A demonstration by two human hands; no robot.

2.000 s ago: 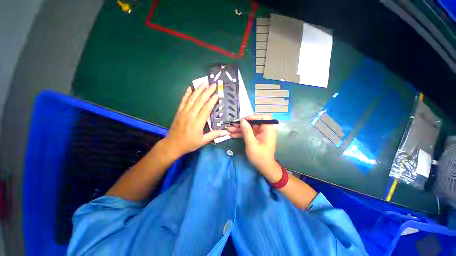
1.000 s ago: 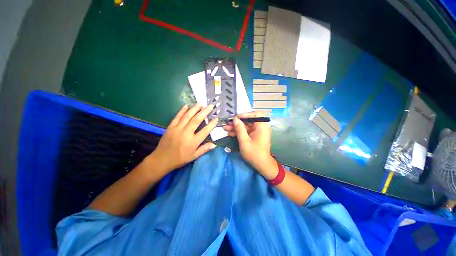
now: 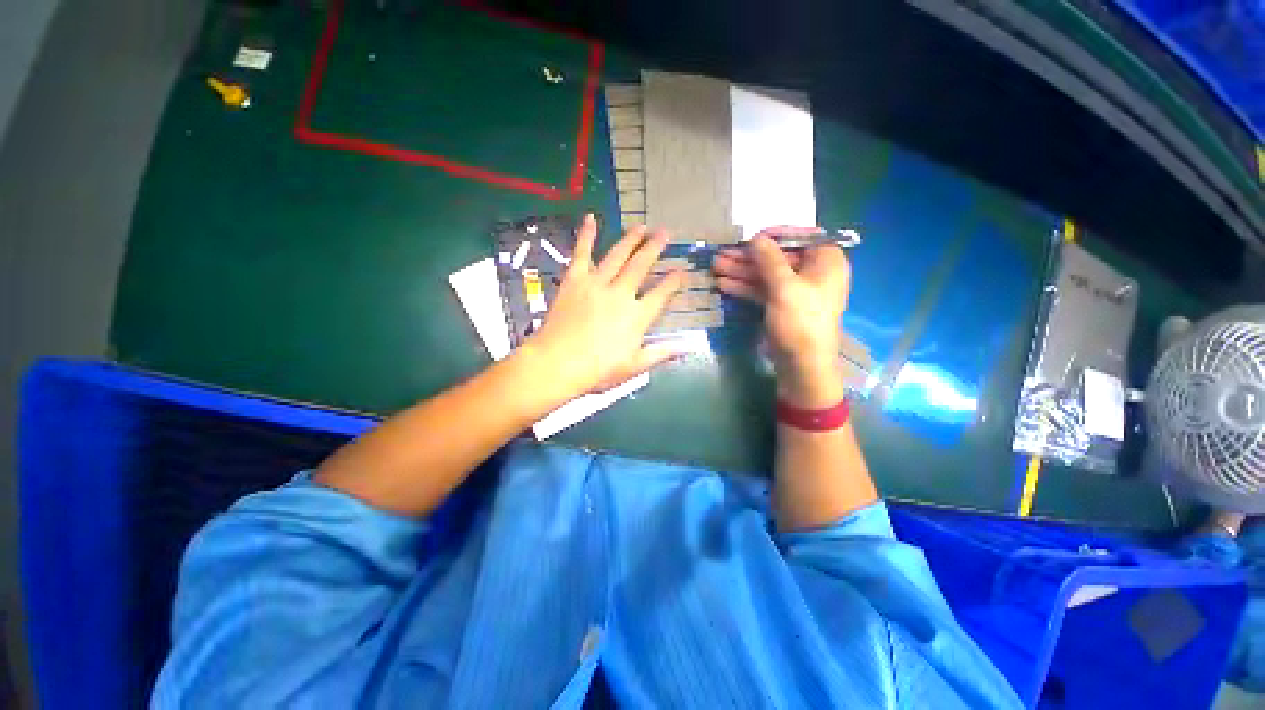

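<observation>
The dark housing (image 3: 525, 266) with slots, white patches and a yellow patch lies on a white pad (image 3: 476, 296), its right part hidden under my left hand. My left hand (image 3: 590, 316) is spread flat over the housing, its fingertips at the adhesive strip pieces (image 3: 698, 308). My right hand (image 3: 794, 289) holds the tweezers (image 3: 830, 240), their tip at the top of the strip pieces, just below the large adhesive strip sheet (image 3: 687, 156). Whether the tip grips a piece cannot be told.
Blue film (image 3: 957, 312) lies at the right with small grey pieces on it. Farther right are bagged sheets (image 3: 1075, 354) and a white fan (image 3: 1221, 402). Blue bins (image 3: 208, 395) stand at the bench edge. Red tape (image 3: 430, 161) marks the mat; a yellow object (image 3: 229, 93) lies far left.
My right hand with the tweezers has moved from the housing's lower end up and right to the strip pieces. My left hand has shifted right across the housing. The view has turned rightward.
</observation>
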